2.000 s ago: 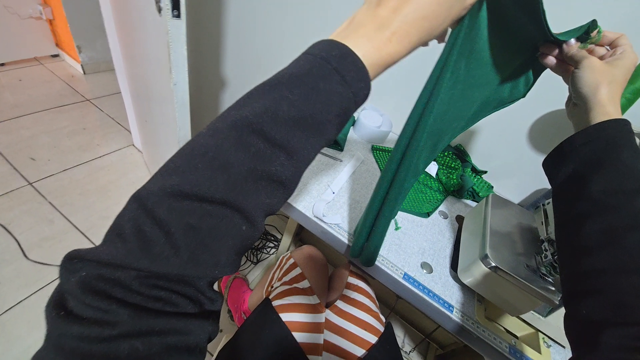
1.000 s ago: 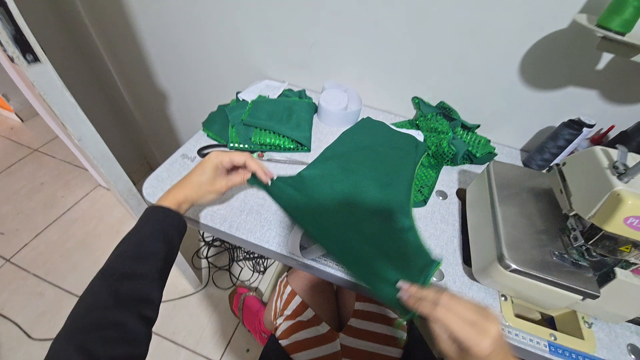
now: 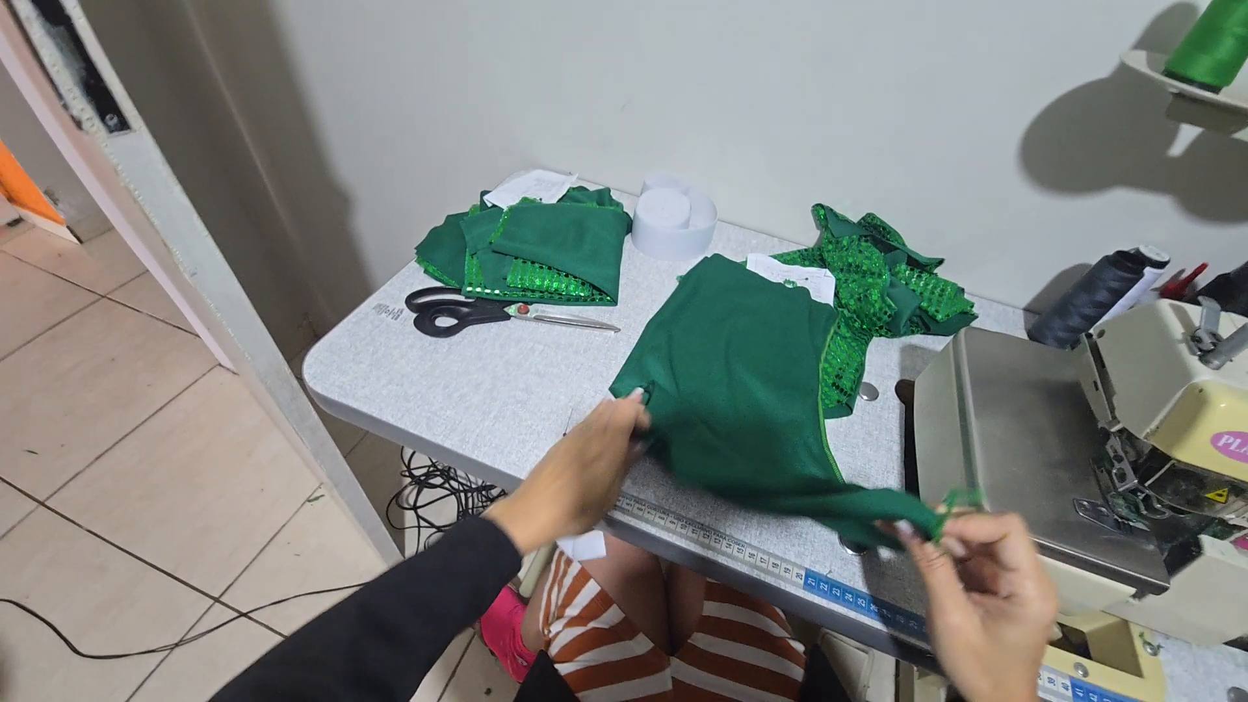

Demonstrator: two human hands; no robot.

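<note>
A dark green fabric piece (image 3: 741,370) lies partly on the grey sewing table (image 3: 468,400), its right edge trimmed in lighter green. My left hand (image 3: 590,468) grips its left corner. Between the thumb and fingers of my right hand (image 3: 985,585) is a narrow end of the same fabric, with loose green threads, close to the overlock sewing machine (image 3: 1170,419). Behind the piece lies a heap of green sequined fabric (image 3: 868,283) with a white paper (image 3: 795,276) beside it. Black-handled scissors (image 3: 468,312) rest left of the piece, in front of folded green fabric pieces (image 3: 556,244).
A white roll (image 3: 673,219) stands near the wall. Dark thread cones (image 3: 1087,297) are behind the machine, and a green thread cone (image 3: 1209,44) is above. A measuring tape (image 3: 838,590) runs along the table's front edge. Black cables (image 3: 434,497) hang below; a door (image 3: 224,263) stands at left.
The green fabric, held up in the air two seconds ago, has come down onto the table. My left hand has moved in toward the fabric's lower left. Both hands still hold it.
</note>
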